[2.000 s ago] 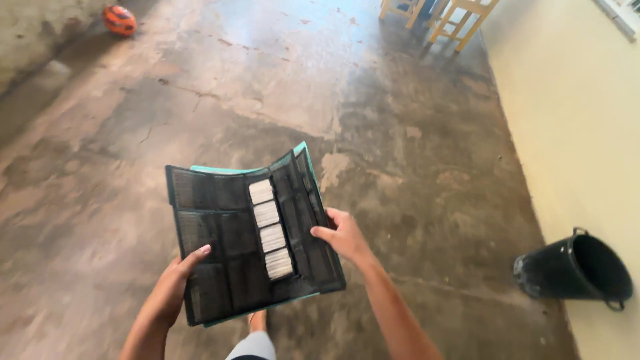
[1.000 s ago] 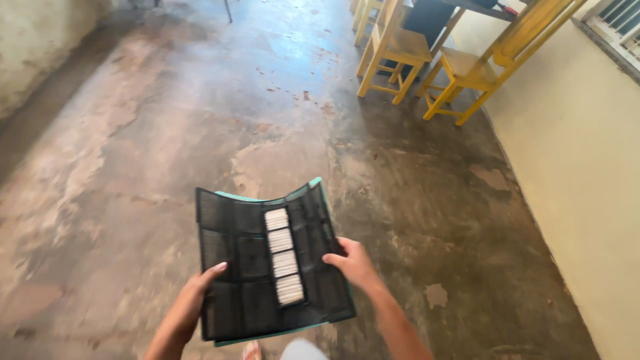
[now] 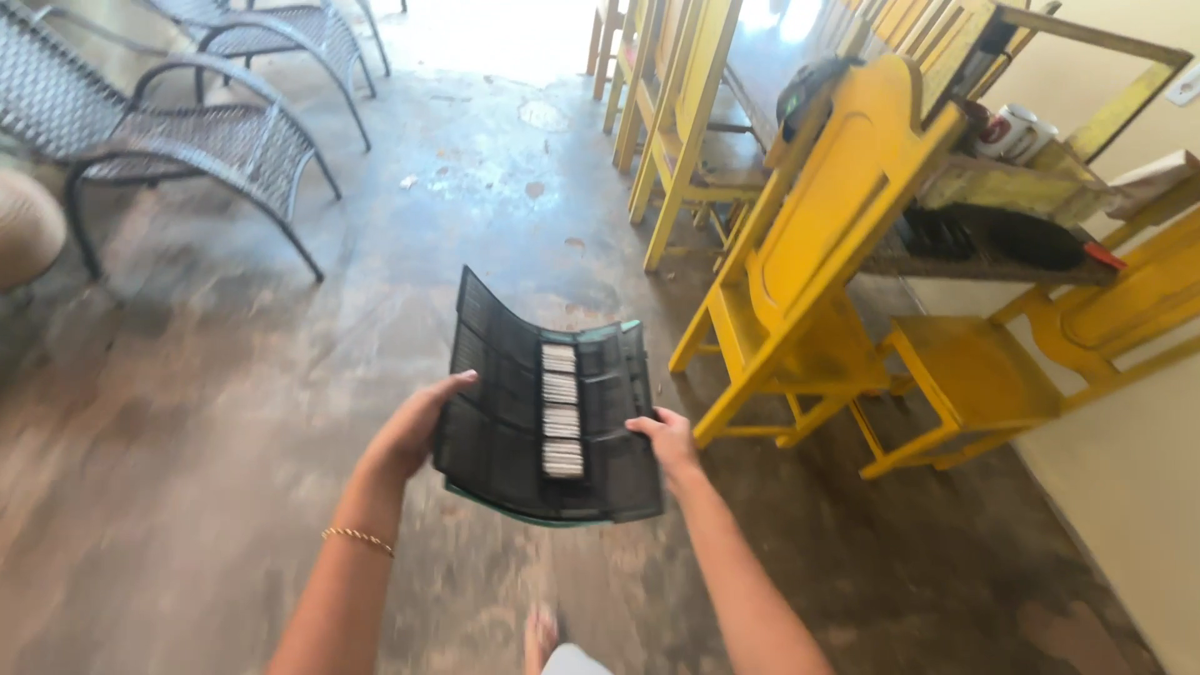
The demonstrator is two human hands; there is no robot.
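Observation:
A flexible black mesh panel (image 3: 506, 412), which looks like an air filter screen with teal edges behind it, is held out low in front of me. Several white ribbed blocks (image 3: 562, 422) sit in a column along its middle. The panel curves upward at its sides. My left hand (image 3: 422, 422) grips its left edge, thumb on the front face and fingers hidden behind. At the right edge, my right hand (image 3: 666, 436) pinches the panel between thumb and fingers. A bracelet (image 3: 357, 539) circles my left forearm.
Yellow wooden chairs (image 3: 825, 216) stand at the right around a dark table (image 3: 984, 258) that bears mugs (image 3: 1008, 134) and a black object with a red tip (image 3: 1036, 239). Woven armchairs (image 3: 216, 141) line the left. A pale rounded thing (image 3: 26, 230) lies at the left edge.
The view has moved forward through the room; the chairs at right are much nearer and woven armchairs have come into view. Both hands still hold the panel. The orange ball and black bucket are out of view.

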